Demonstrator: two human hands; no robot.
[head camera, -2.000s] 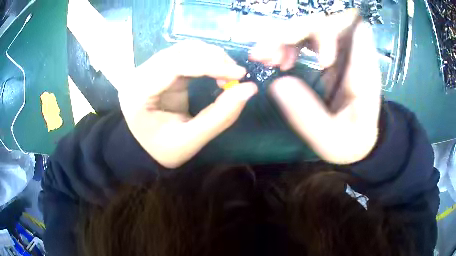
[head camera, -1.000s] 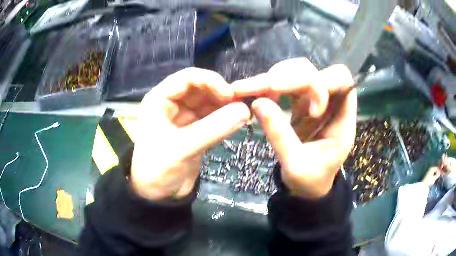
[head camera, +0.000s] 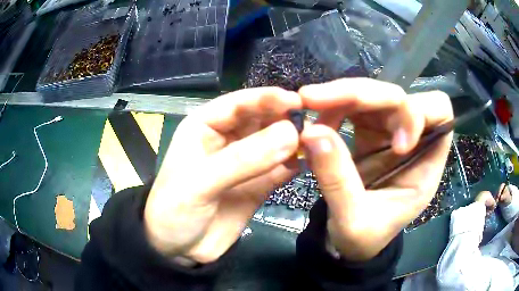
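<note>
A small dark module (head camera: 297, 120) is pinched between the fingertips of both hands at the middle of the view. A bit of orange shows just below it. My left hand (head camera: 222, 170) holds it from the left with thumb and fingers. My right hand (head camera: 370, 165) touches it from the right with thumb and forefinger. Dark tweezers (head camera: 418, 149) lie across my right palm under the curled fingers, their bright tip pointing up and right, away from the module. The fingertips hide part of the module.
Loose modules (head camera: 293, 192) lie in a clear tray (head camera: 279, 220) below the hands. More parts (head camera: 435, 207) are at right, beside another person's hands (head camera: 494, 199). Clear boxes (head camera: 79, 88), a bag of parts (head camera: 284, 62) and a metal bar stand behind. Hazard tape (head camera: 134, 145), white cable (head camera: 42, 170) and orange-tan scrap (head camera: 65, 212) are left.
The view has tilted up from the bench to the boxes behind. Both hands, apart at first, have come together at the module. The tweezers in my right hand now show more clearly.
</note>
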